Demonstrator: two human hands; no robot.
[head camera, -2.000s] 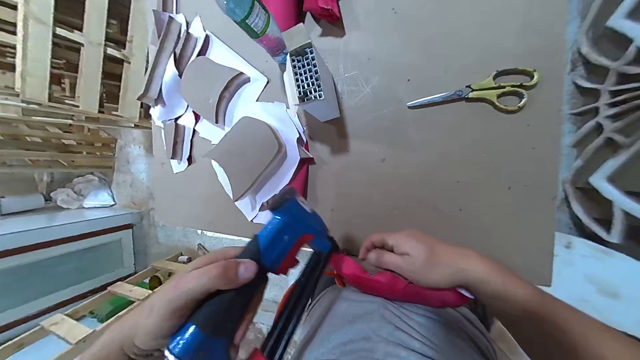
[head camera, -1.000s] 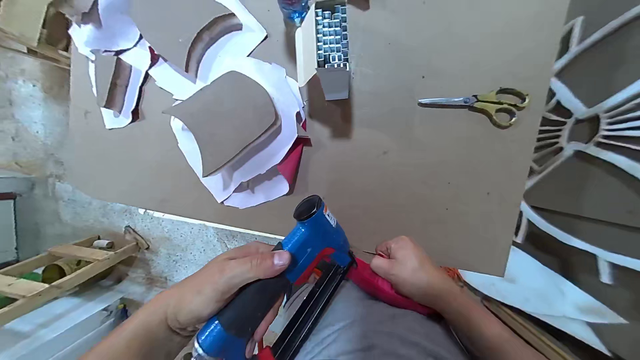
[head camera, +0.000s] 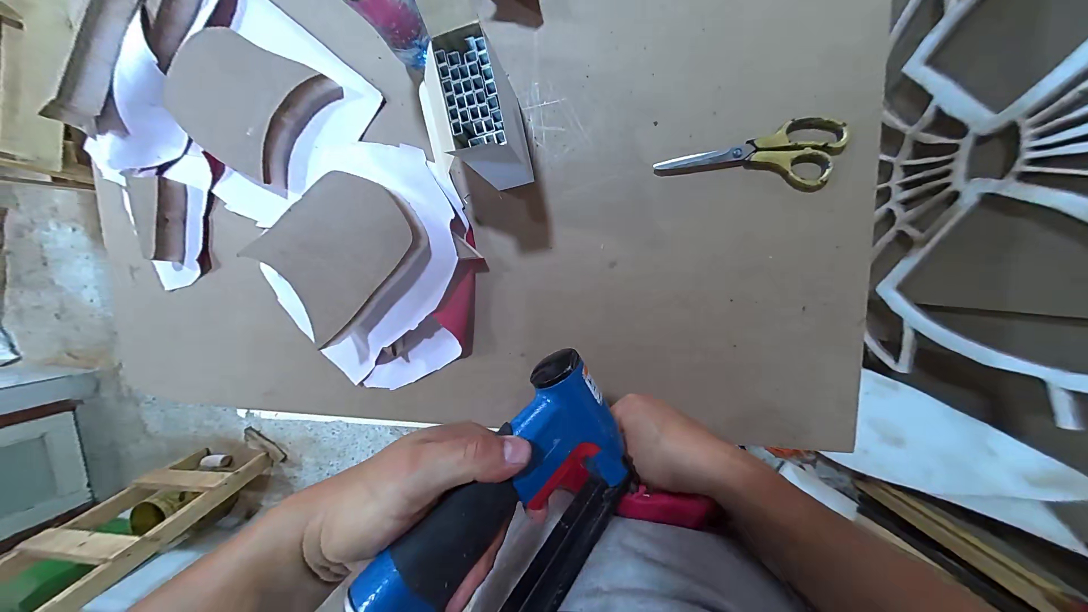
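My left hand (head camera: 425, 484) grips a blue and black pneumatic stapler (head camera: 557, 433) by its handle, thumb near the red trigger. The stapler's nose end is close to a red fabric-covered piece (head camera: 667, 507) in my lap. My right hand (head camera: 667, 442) is on that piece with its fingers curled, partly hidden behind the stapler's head; what the fingertips pinch cannot be seen. Beyond my hands, an open box of staples (head camera: 480, 106) stands on the brown board (head camera: 680, 314). Yellow-handled scissors (head camera: 756, 155) lie to its right.
Curved brown panels (head camera: 340, 246) lie on white-backed fabric pieces (head camera: 425, 297) at left. A plastic bottle (head camera: 395, 30) lies near the staple box. White openwork lattice (head camera: 977, 255) stands along the right edge. A wooden ladder-like frame (head camera: 153, 518) and a cabinet (head camera: 42, 467) are at lower left.
The right hand, flat with spread fingers two seconds ago, is now curled against the stapler's head. The stapler has become more upright over the red piece. The view has shifted.
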